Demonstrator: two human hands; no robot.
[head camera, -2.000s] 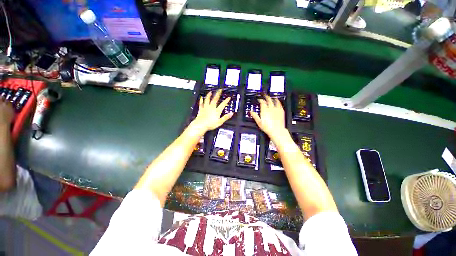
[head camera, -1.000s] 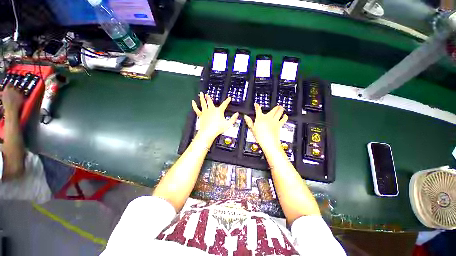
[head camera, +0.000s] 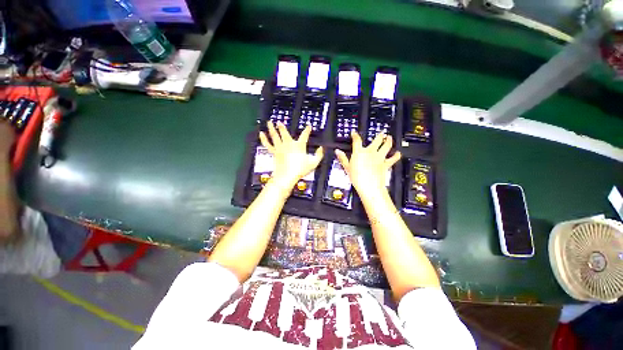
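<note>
The black phone tray lies in front of me with two rows of pockets. Several open flip phones stand in its far row with pale lit displays; a closed black phone with gold marks fills the right end. The near row holds phones with white faces and a closed phone with a gold emblem. My left hand is spread over the near row at left, fingertips by the keypads. My right hand is spread likewise at centre right. Both hold nothing; they partly hide the near-row phones.
Small brown-gold blocks lie at the bench's front edge. A smartphone and a round fan are at right. A monitor, bottle and cables are at upper left. A red-orange tray and another person's arm are at far left.
Both hands have drawn back from over the open phones' keypads to the near row, leaving the keypads visible. The whole view has shifted slightly.
</note>
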